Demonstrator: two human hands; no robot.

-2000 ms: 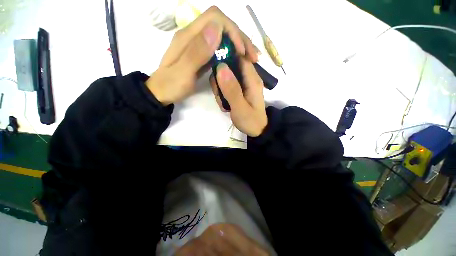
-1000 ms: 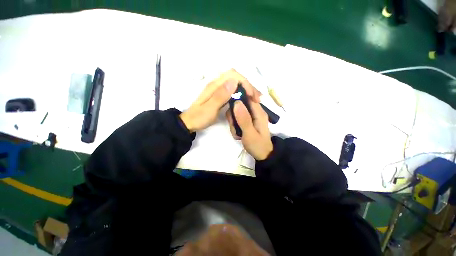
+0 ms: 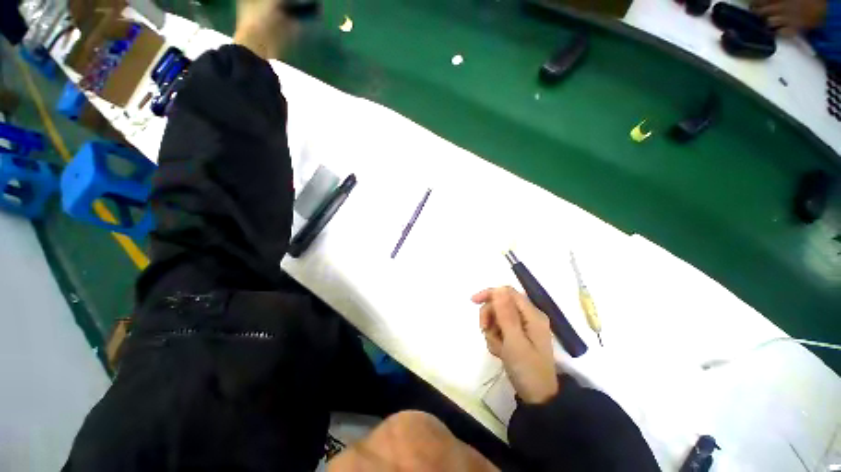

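Note:
My left hand (image 3: pixel 262 28) is blurred and partly cut off at the top edge, at the end of my outstretched left arm. A dark, blurred object (image 3: pixel 302 8), seemingly the black device, is in its fingers. My right hand (image 3: pixel 518 337) is over the white bench near its front edge, empty, with fingers loosely bent. A straight black bar (image 3: pixel 550 306) with small pale tips lies just beside it. A pick with a yellow-tan handle (image 3: pixel 588 310) lies further right.
Closed tweezers (image 3: pixel 411 223), a long black part (image 3: pixel 323 216) and a grey-green block (image 3: pixel 316 192) lie on the white bench (image 3: pixel 443 304). A small dark unit (image 3: pixel 701 455) is at bottom right. A cardboard box (image 3: pixel 124 63) and blue stools (image 3: pixel 103 184) are left. Another person's hand (image 3: pixel 790 15) is top right.
My hands have separated. My left hand has moved far up and left with the dark object; my right hand has let go of the device. The view has turned left.

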